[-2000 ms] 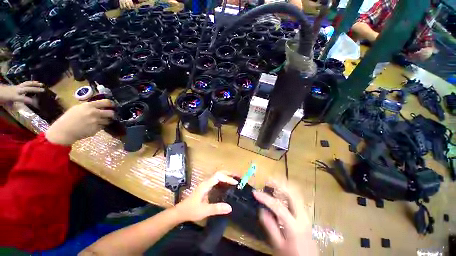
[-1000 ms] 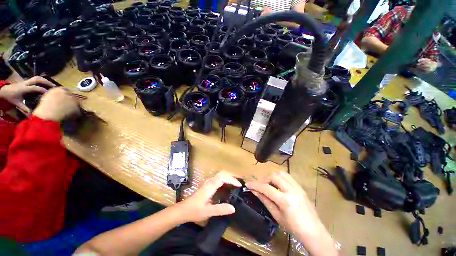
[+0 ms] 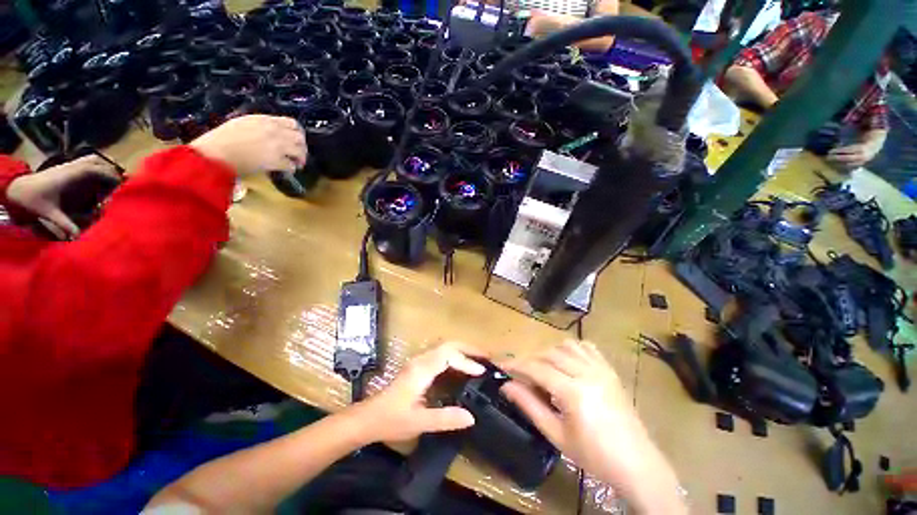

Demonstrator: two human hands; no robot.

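Note:
A black camera-like housing (image 3: 508,435) rests tilted at the front edge of the bench, with a long flat black piece (image 3: 430,469) hanging from its left side. My left hand (image 3: 427,394) grips its upper left side, thumb on the near face. My right hand (image 3: 573,394) is at its top right, fingertips bent onto the top edge beside a small pale spot. What the right fingertips hold, if anything, is hidden.
An electric screwdriver (image 3: 588,226) hangs before a silver-white screw feeder (image 3: 533,236). A slim dark box (image 3: 357,327) lies left. Lens units (image 3: 398,221) crowd behind; a black heap (image 3: 769,352) and small pads (image 3: 725,421) lie right. A red-sleeved person (image 3: 121,302) works at left.
The green strip seen two seconds ago no longer shows. My right fingers have moved onto the housing's top. The neighbour's arm has reached right, and a lens unit near it is gone.

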